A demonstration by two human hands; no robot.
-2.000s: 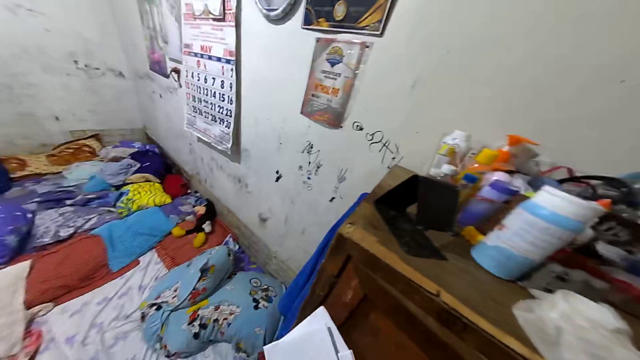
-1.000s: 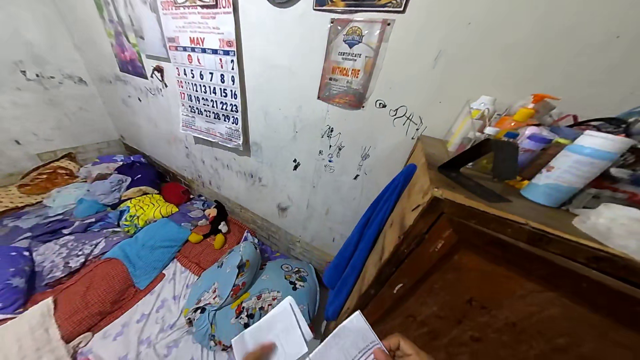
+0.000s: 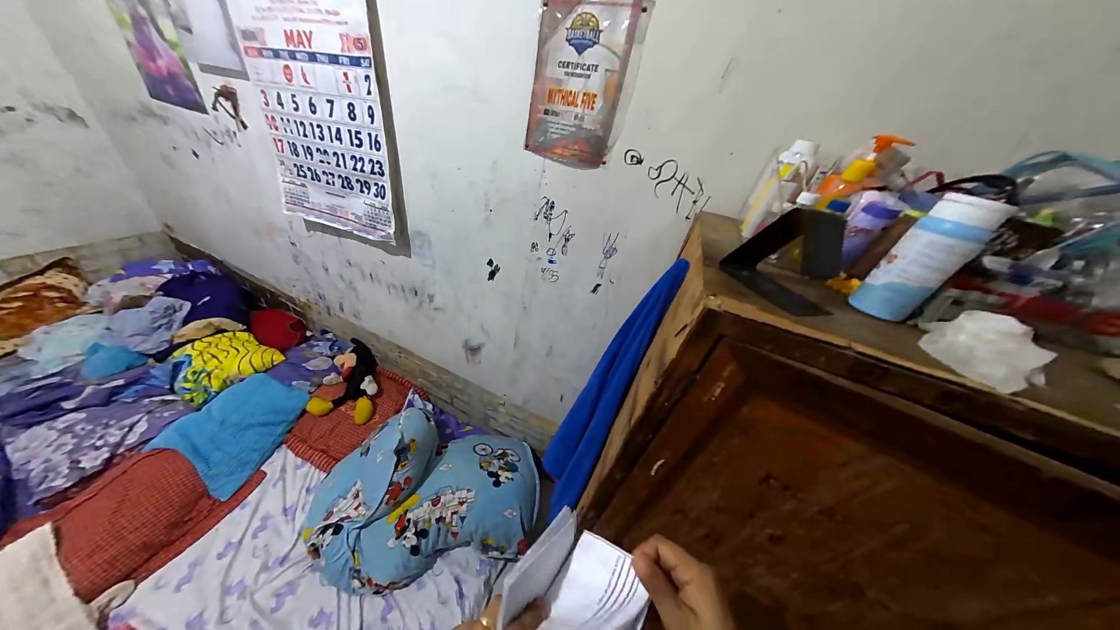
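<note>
Low in the head view, my left hand (image 3: 518,615) holds folded white sheets of paper (image 3: 599,582) from below; a ring shows on one finger. At the right edge of the papers, my right hand (image 3: 681,579) pinches a sheet between thumb and finger. The papers stand partly unfolded, and one bears rows of writing. Most of my left hand is cut off by the frame's lower edge. Behind the papers, a blue towel (image 3: 617,385) hangs at the side of a brown wooden cabinet (image 3: 840,507).
On the cabinet top are a white and blue cylindrical container (image 3: 932,256), a black stand (image 3: 783,254), a crumpled white plastic (image 3: 989,350) and several bottles. Patterned blue pillows (image 3: 429,503), a plush toy (image 3: 350,382) and clothes lie on the bedding at left. A calendar (image 3: 319,118) hangs on the wall.
Both hands have come into view since two seconds ago, when only the papers showed. The papers stand more upright than one second ago.
</note>
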